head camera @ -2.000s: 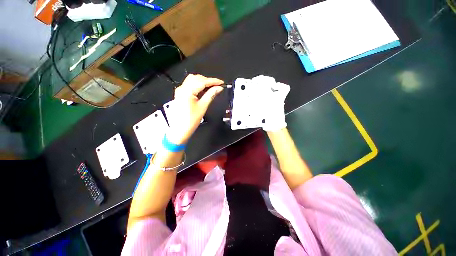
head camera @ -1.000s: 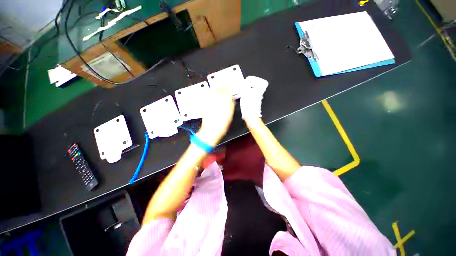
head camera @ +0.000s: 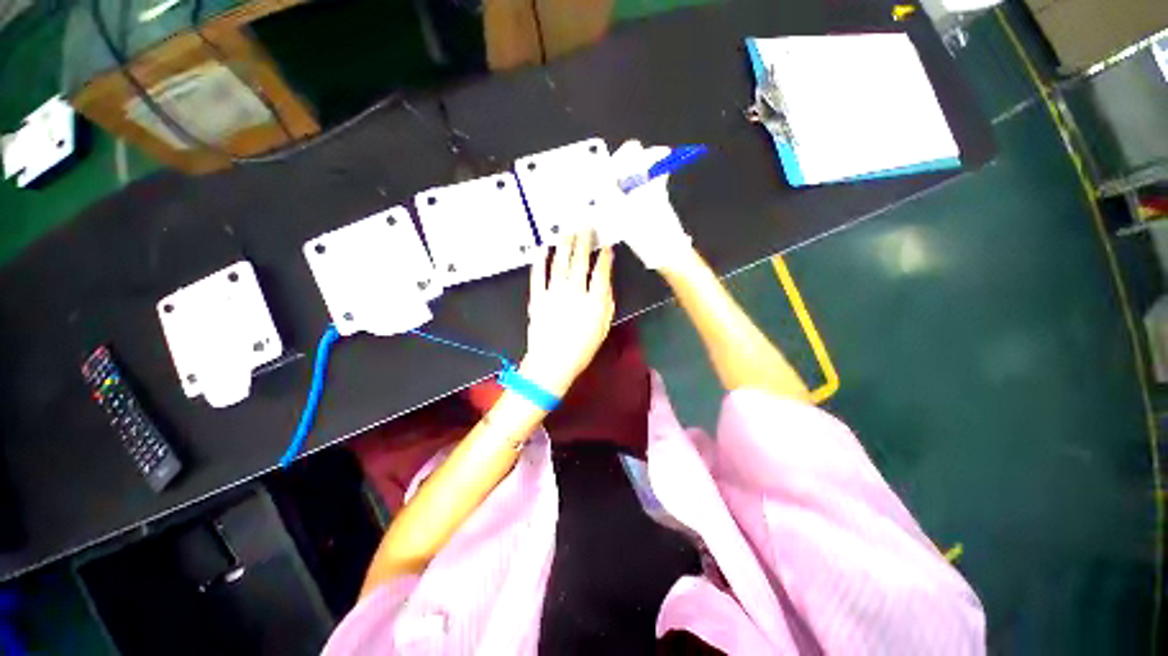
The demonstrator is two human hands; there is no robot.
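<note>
Several flat white boxes with dark corner dots lie in a row on the black bench; the rightmost (head camera: 561, 186) touches its neighbour (head camera: 474, 231). Another white box (head camera: 372, 272) is beside that, and one (head camera: 220, 327) lies apart at the left. My left hand (head camera: 570, 308), bare with a light blue wristband, rests its fingertips at the near edge of the rightmost box, fingers slightly apart. My right hand (head camera: 651, 218), in a white glove, holds a blue pen or marker (head camera: 676, 162) at that box's right side. The glove blends with the box, so their contact is unclear.
A black remote control (head camera: 133, 420) lies at the left. A blue cable (head camera: 311, 397) crosses the front edge. A clipboard with paper (head camera: 861, 109) lies at the right. A black bin (head camera: 211, 577) is below the bench. A wooden table (head camera: 199, 96) stands beyond.
The rightmost box, held up two seconds ago, lies in the row. The blue pen now shows in my right hand. My left hand has drawn back from over the box to its near edge.
</note>
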